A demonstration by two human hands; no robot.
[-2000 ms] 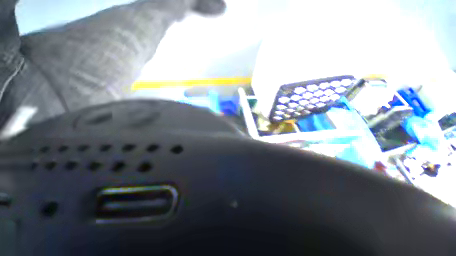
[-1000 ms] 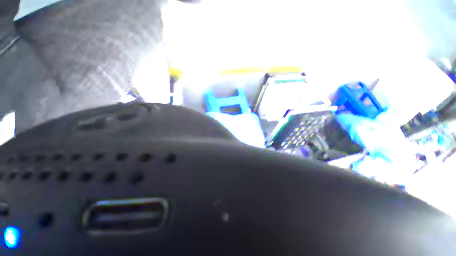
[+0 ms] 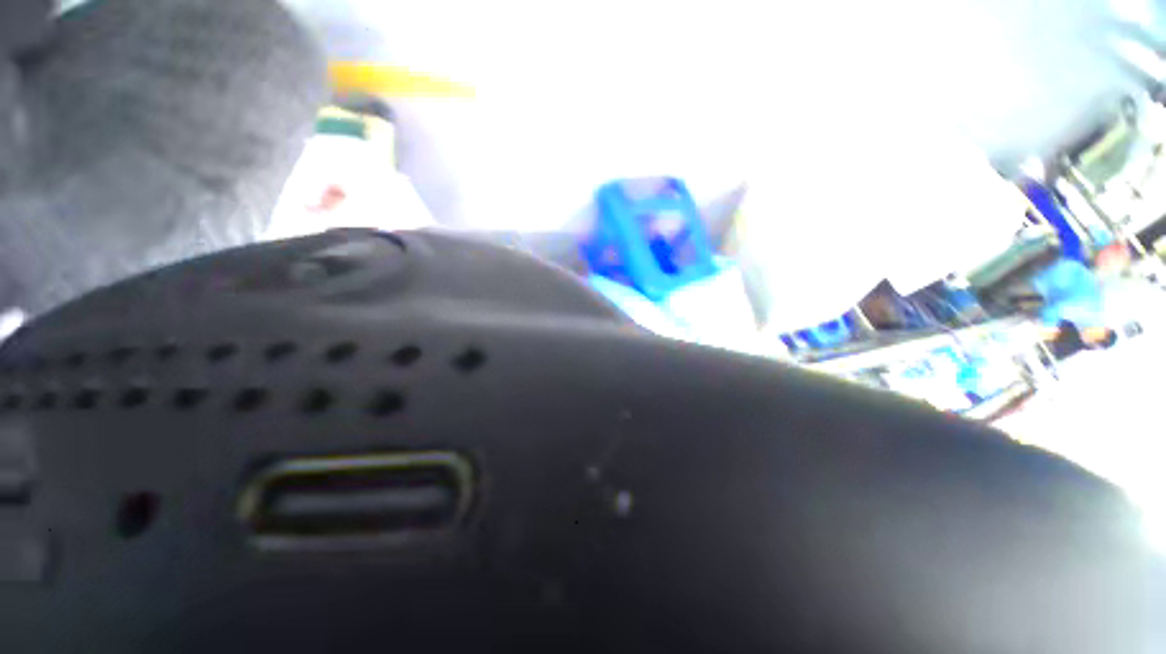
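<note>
A matte black device body (image 3: 716, 473) fills the lower part of the picture, very close to the lens. It has two rows of small round holes at the left and a rounded port (image 3: 361, 501) with a shiny metal rim below them. A small dark round hole lies left of the port. A low dome with a blurred raised mark rises at its upper edge. No blue light shows on it. Neither my left hand nor my right hand is in the picture. What holds the device is hidden.
Grey cloth, apparently clothing (image 3: 166, 128), fills the upper left. A bright blue plastic stool (image 3: 652, 236) stands beyond the device. A yellow floor line (image 3: 399, 81) shows behind. A person in light blue (image 3: 1072, 296) and blurred workstations are at the right. The upper middle is overexposed.
The view has swung, so the blue stool sits nearer the middle and the dark gridded tray has left the view. The blue light seen a second ago no longer shows. The grey cloth has shifted.
</note>
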